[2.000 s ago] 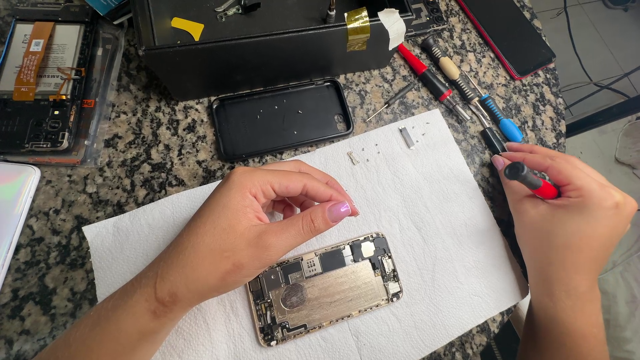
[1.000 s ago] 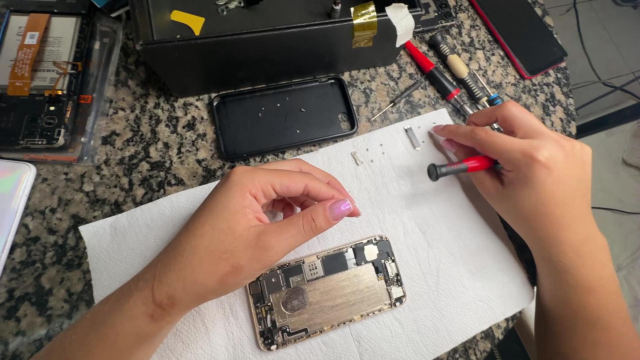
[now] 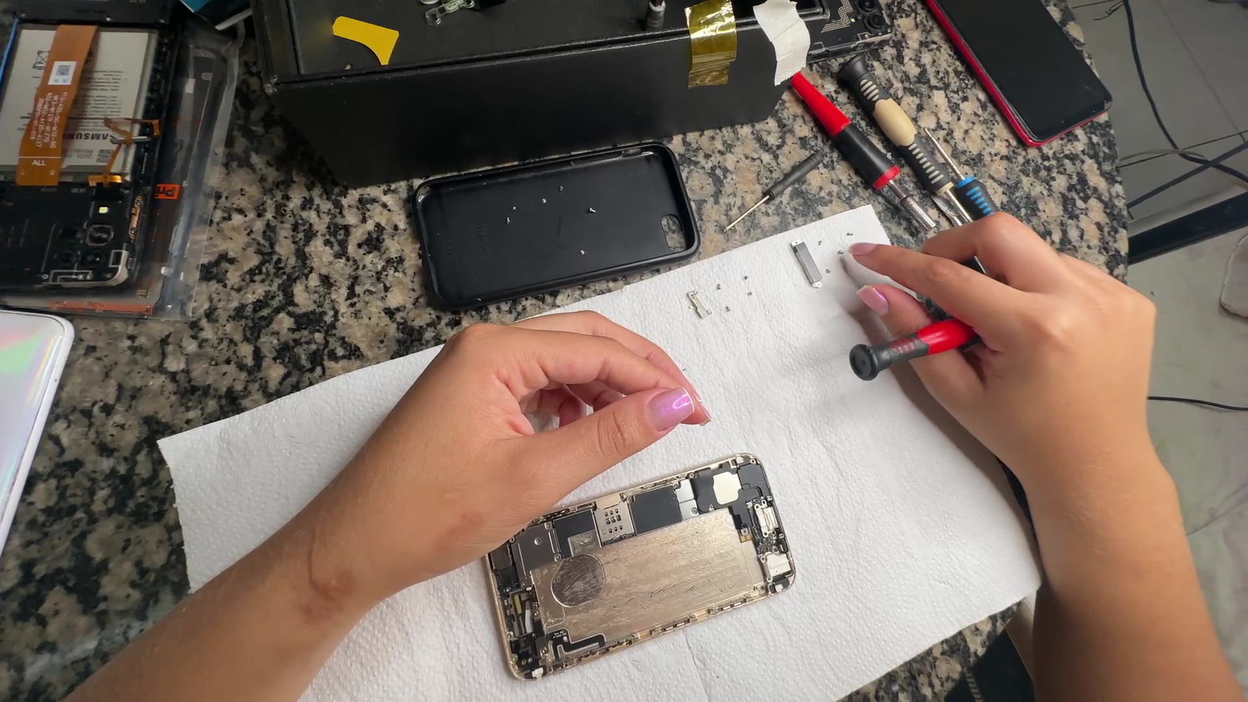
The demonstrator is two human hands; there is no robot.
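An opened smartphone with a gold frame [image 3: 648,575] lies on a white paper towel [image 3: 877,546]. Above its upper left side hovers my left hand [image 3: 546,429], thumb and fingertips pinched together; whether they hold something tiny cannot be told. My right hand [image 3: 1033,322] has a red and black precision screwdriver [image 3: 916,349] tucked in its palm, while its index finger and thumb reach to small screws [image 3: 841,253] at the towel's upper right. A gray metal bracket [image 3: 806,264] lies just left of them. Farther left are a small metal piece [image 3: 697,304] and more tiny screws.
A black phone case [image 3: 556,229] holding tiny screws lies beyond the towel, before a black box [image 3: 526,117]. Several screwdrivers [image 3: 858,141] and a red-edged phone [image 3: 1024,68] are at upper right. A disassembled phone [image 3: 73,146] and an iridescent phone back [image 3: 24,409] sit left.
My right hand has moved left from beside the blue-handled tool to the small screws on the towel, carrying the red and black screwdriver. My left hand has stayed nearly still.
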